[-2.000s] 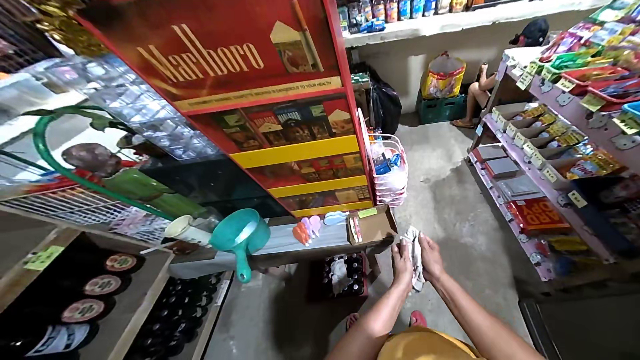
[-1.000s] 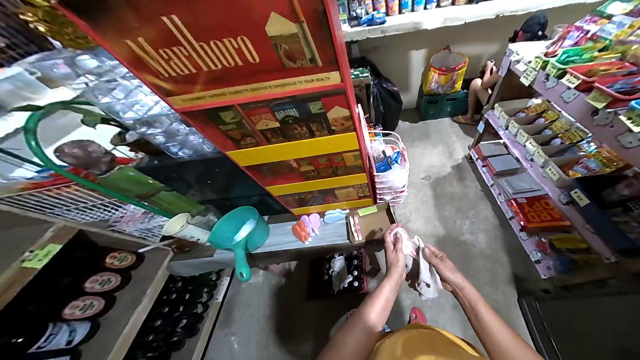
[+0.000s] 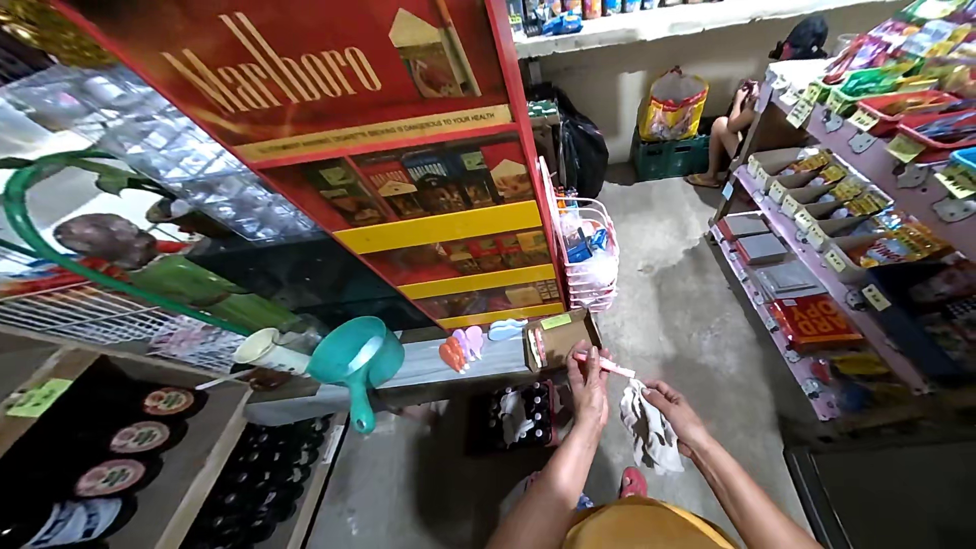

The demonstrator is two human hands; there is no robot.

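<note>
A slim pink-and-white stick-like item (image 3: 606,364) is held between the thumb and fingers of my left hand (image 3: 589,385), just in front of an open cardboard box (image 3: 568,335) on the ledge. My right hand (image 3: 675,412) grips a crumpled whitish cloth (image 3: 648,427), which hangs down below the item's tip. Similar slim items (image 3: 538,347) stand inside the box. Left of the box on the grey ledge lie orange and purple heart-shaped things (image 3: 461,349), a light blue thing (image 3: 507,329) and a teal plastic dipper (image 3: 357,358).
A red cigarette cabinet (image 3: 366,84) rises behind the ledge. Below is a crate of bottles (image 3: 522,415). Stacked pink baskets (image 3: 591,259) stand beside the cabinet. Goods fill a pink shelf (image 3: 808,229) at right. A person (image 3: 732,130) sits partly hidden behind it.
My left hand now shows a pink-and-white item sticking out from its fingers. The cloth, between both hands earlier, hangs from my right hand.
</note>
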